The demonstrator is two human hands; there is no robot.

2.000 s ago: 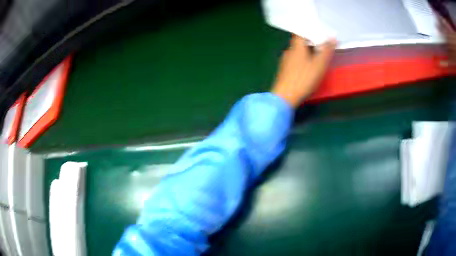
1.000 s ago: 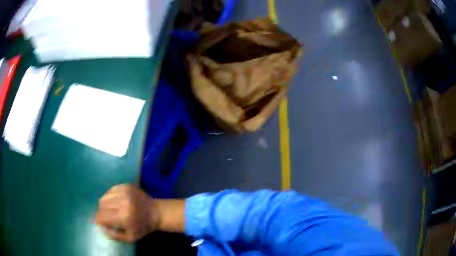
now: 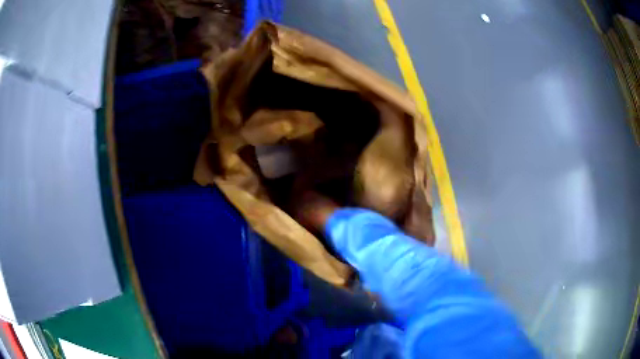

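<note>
A large crumpled brown paper bag (image 3: 386,165) stands open in the middle of the view. My right hand (image 3: 314,207) is inside the bag, blurred and in shadow, with the blue sleeve crossing the bag's near rim. A small pale block or paper bundle (image 3: 277,160) shows in the bag just beyond my hand. The frame does not show whether my fingers touch or hold anything. My left hand cannot be made out.
Tall white box stacks (image 3: 56,189) stand on the green worktop (image 3: 105,329) at left. Blue stools (image 3: 182,273) stand between worktop and bag. Grey floor (image 3: 519,154) with a yellow line (image 3: 436,158) lies right.
The view has turned right and closer to the bag. My right hand has left the worktop edge and gone into the bag. The leaflets have mostly passed out of view at the lower left.
</note>
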